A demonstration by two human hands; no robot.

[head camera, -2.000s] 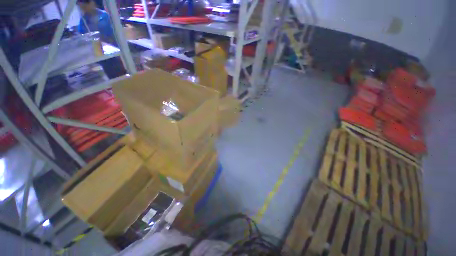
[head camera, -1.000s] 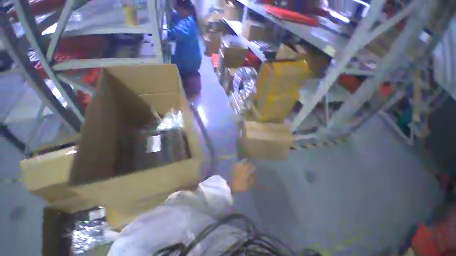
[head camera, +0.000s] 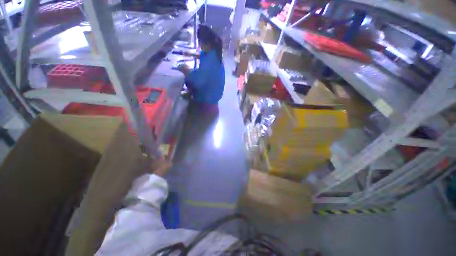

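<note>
My left hand (head camera: 159,166) extends from a white sleeve (head camera: 146,192) left of the picture's middle, blurred, beside the foot of a rack post and the right side of an open brown carton (head camera: 109,175). Its fingers are too unclear to tell whether it touches the post or holds anything. The carton is cut off by the lower left edge; its inside is mostly dark. My right hand is out of the picture.
Red trays (head camera: 155,107) lie on the left rack's shelf. A person in blue (head camera: 206,75) stands in the aisle, arms towards that rack. A yellow-taped carton (head camera: 305,137) and a lower carton (head camera: 275,195) stand at the right rack (head camera: 372,82). Cables hang at the bottom.
The view has turned from the pallets to the aisle and come closer to the racks. The open carton has shifted to the lower left. My left hand, unseen at first, now shows beside it.
</note>
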